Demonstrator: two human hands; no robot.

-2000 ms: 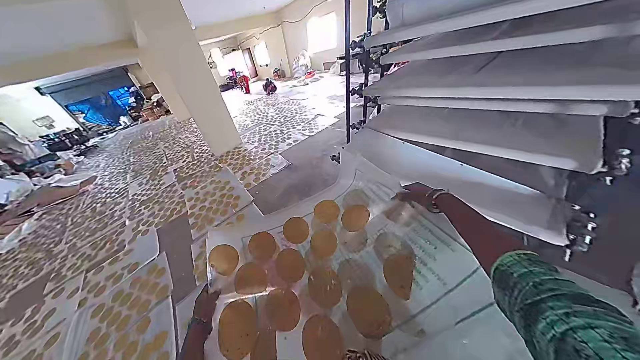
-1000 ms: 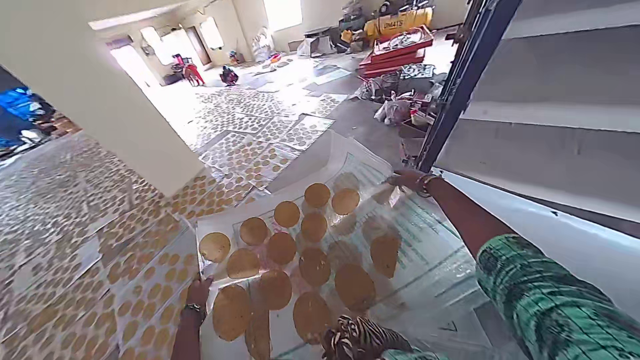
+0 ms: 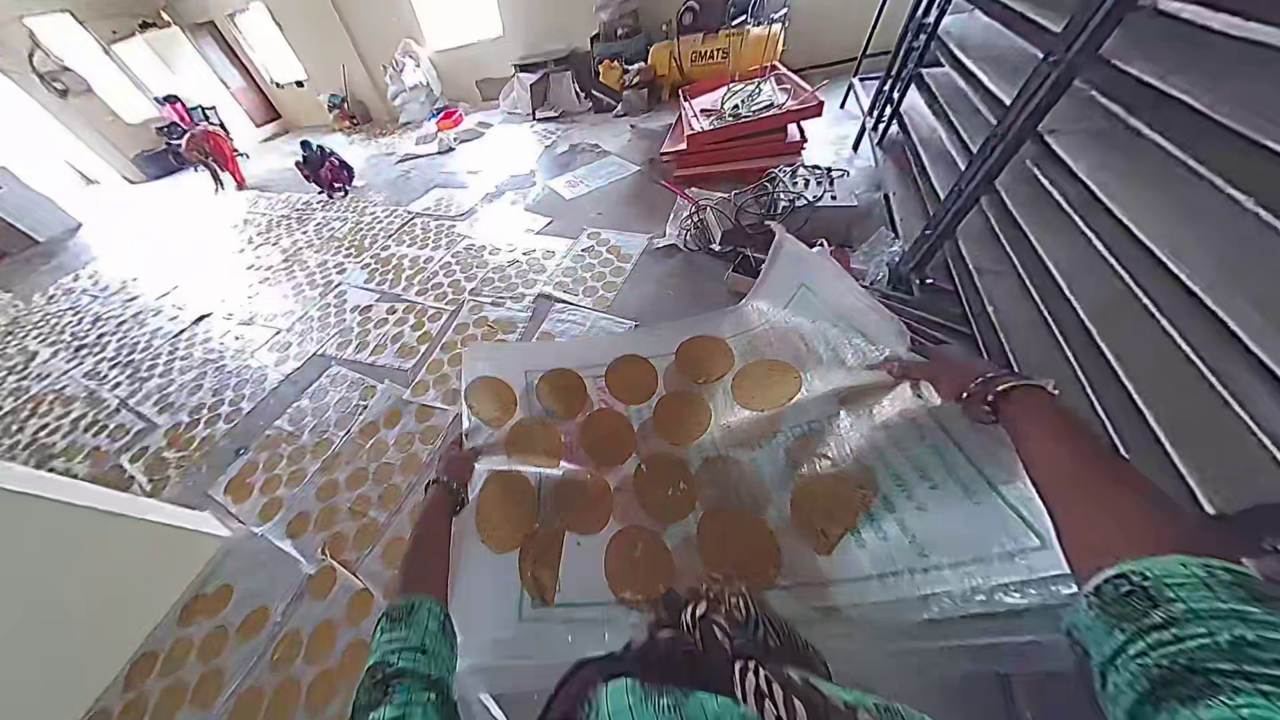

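A clear plastic sheet (image 3: 960, 500) is stretched in front of me at waist height, with flat round golden-brown discs (image 3: 607, 437) spread over its left and middle parts. Two discs near its lower edge look folded or misshapen. My left hand (image 3: 457, 466) grips the sheet's left edge. At the upper right, my right hand (image 3: 940, 378) pinches the sheet, and a raised flap of plastic stands beyond it. Green print shows on or through the plastic at the right. Beneath my left arm, more sheets of discs (image 3: 370, 490) lie on the floor.
Rows of disc-covered sheets (image 3: 390, 330) cover the floor ahead and left. A staircase (image 3: 1100, 250) with a metal railing rises at right. Red trays (image 3: 740, 130) and tangled cables (image 3: 790, 195) are ahead. A pale pillar (image 3: 90, 590) stands lower left. Two people (image 3: 325, 168) (image 3: 208, 150) are far off.
The view has swung right, bringing the red trays and stairs into sight. Both hands keep hold of the plastic sheet, whose far right part now stands up in a flap.
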